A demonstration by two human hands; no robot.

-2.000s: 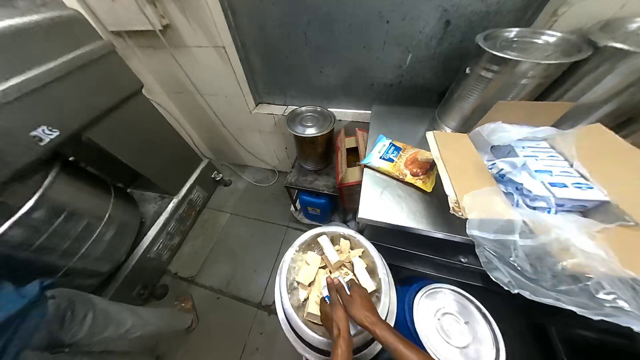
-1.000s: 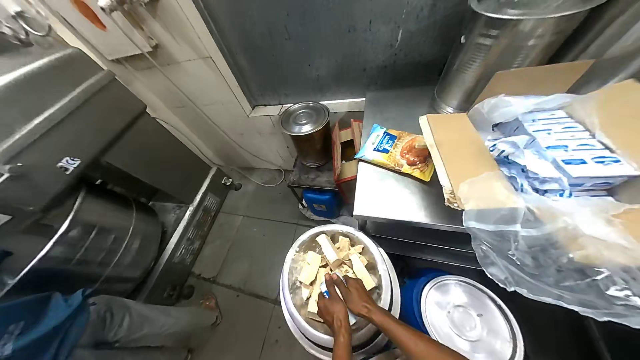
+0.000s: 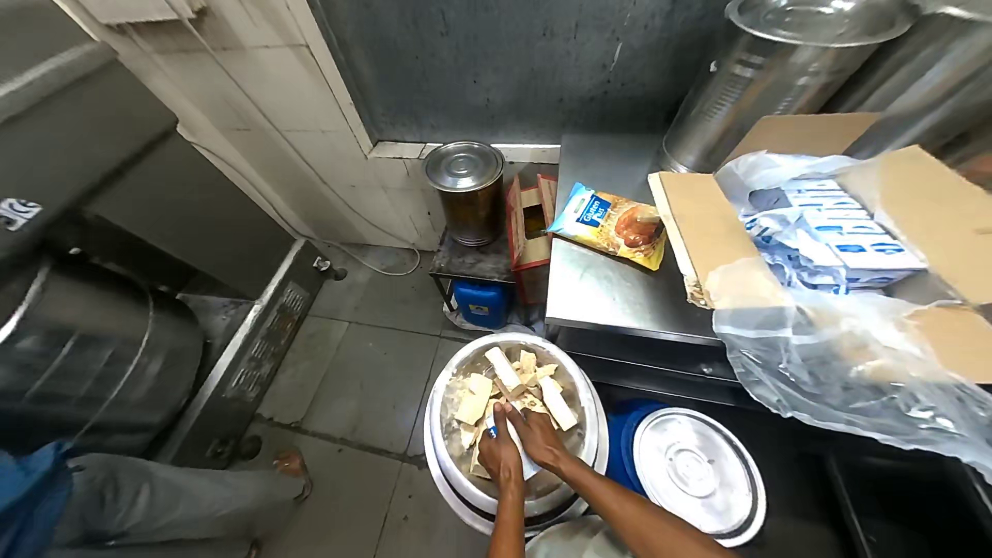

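A wide metal bowl (image 3: 585, 422) at the lower middle holds several pale yellow blocks and broken chunks (image 3: 474, 399) of what looks like butter or margarine. Over the bowl, my left hand (image 3: 500, 453) and my right hand (image 3: 536, 438) come close together on a white wrapper with blue marks (image 3: 527, 463). The fingers of both hands are curled at the wrapper, with a pale block's end just beyond the fingertips. How much of a block lies inside the wrapper is hidden by the hands.
An open cardboard box (image 3: 717, 232) of blue-and-white packs and a Gluten Plus bag (image 3: 612, 225) lie on the steel counter (image 3: 597, 291). A lidded blue drum (image 3: 697, 473) stands right of the bowl. At lower left is a person's leg (image 3: 178, 496).
Both hands stay over the bowl at the wrapper. The other person's leg at the left shows further into view than two seconds ago.
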